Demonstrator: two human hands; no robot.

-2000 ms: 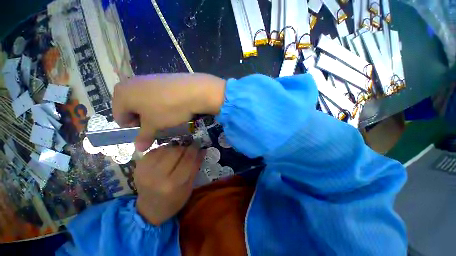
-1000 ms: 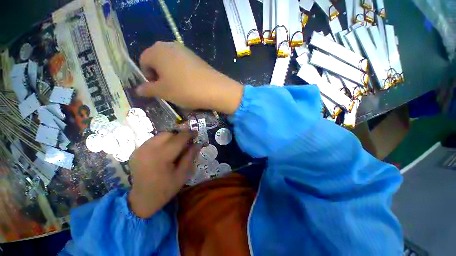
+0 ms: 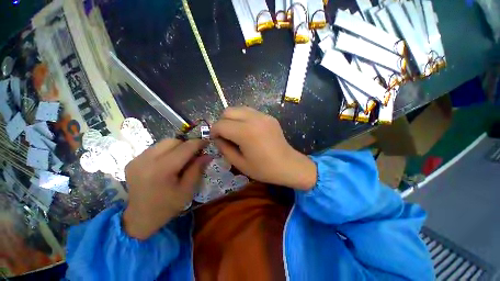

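A pouch cell (image 3: 149, 95) lies slanted on the black mat, its yellow end (image 3: 185, 127) near my fingers, with short dark leads looping from it. A small white-topped control board (image 3: 205, 131) shows between my fingertips. My left hand (image 3: 164, 178) has its fingers closed around the board area; the exact grip is hidden. My right hand (image 3: 255, 144) has its thumb and fingertips at the board's right side, by the near end of a thin cream LED strip (image 3: 205, 54) running away from me. Round white discs (image 3: 109, 156) lie left of my left hand, and more (image 3: 220, 181) between my wrists.
White battery cells (image 3: 366, 50) are fanned out at the upper right. Unlit strips with white squares (image 3: 37, 156) lie at far left beside a printed sheet (image 3: 77, 82). A cardboard box (image 3: 414, 129) is below the table's right edge.
My right hand has left the cell and moved right and down to the board beside my left hand. The cell now lies slanted, uncovered. The view has shifted slightly.
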